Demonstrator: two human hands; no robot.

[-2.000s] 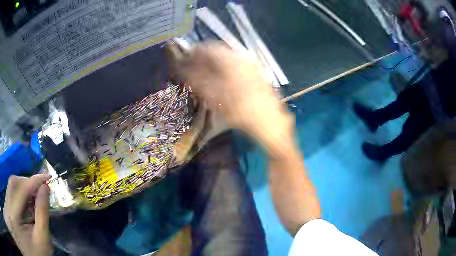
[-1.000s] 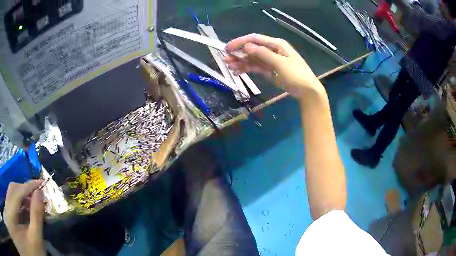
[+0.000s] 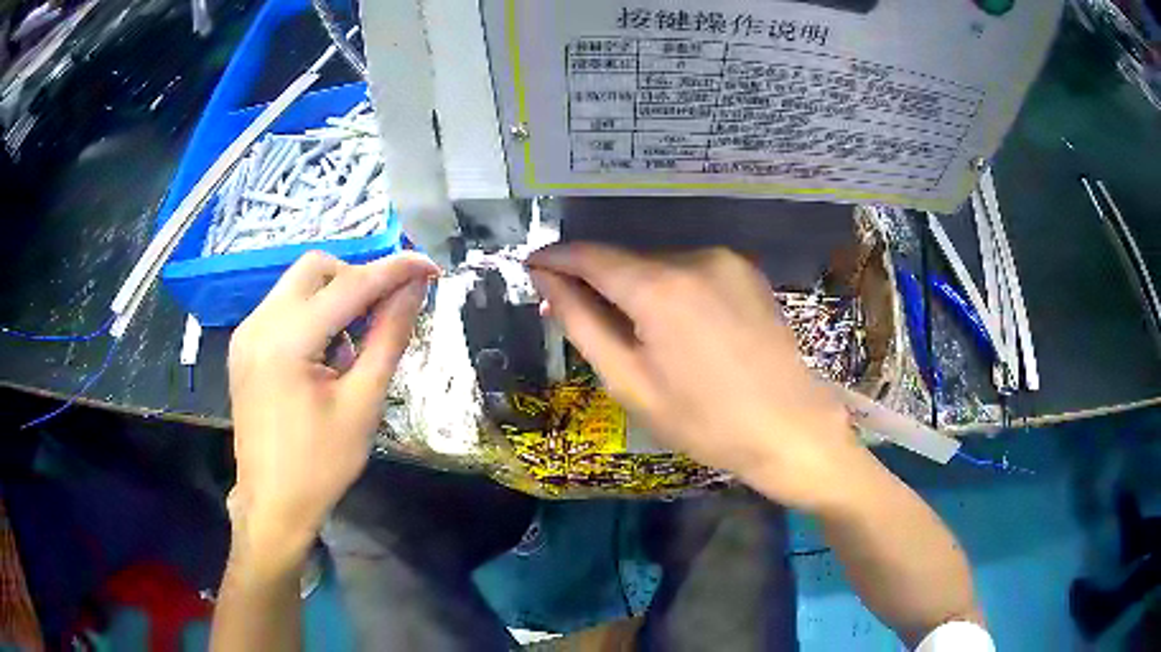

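Note:
My left hand [image 3: 331, 350] is left of the machine's working head [image 3: 499, 242], thumb and forefinger pinched on a thin lead wire, mostly hidden by the fingers. My right hand [image 3: 713, 363] is right of the head, thumb and forefinger pinched at almost the same spot. A white strip [image 3: 910, 429] runs under my right hand and sticks out beyond the wrist, a blue lead at its outer end. Its inner end is hidden by the hand. Below the head is the parts tray [image 3: 879, 299] with loose silver terminals [image 3: 821, 329] and a yellow patch [image 3: 588, 420].
The machine box [image 3: 764, 115] with its printed panel stands above. A blue bin [image 3: 248, 287] of white sleeves is at left, long strips [image 3: 210, 210] across its edge. More strips [image 3: 1006, 280] and a blue-handled tool [image 3: 961, 306] lie right of the tray.
The view has turned toward the machine. My right hand took a white strip from the bench at right and is now at the working head, opposite my left hand.

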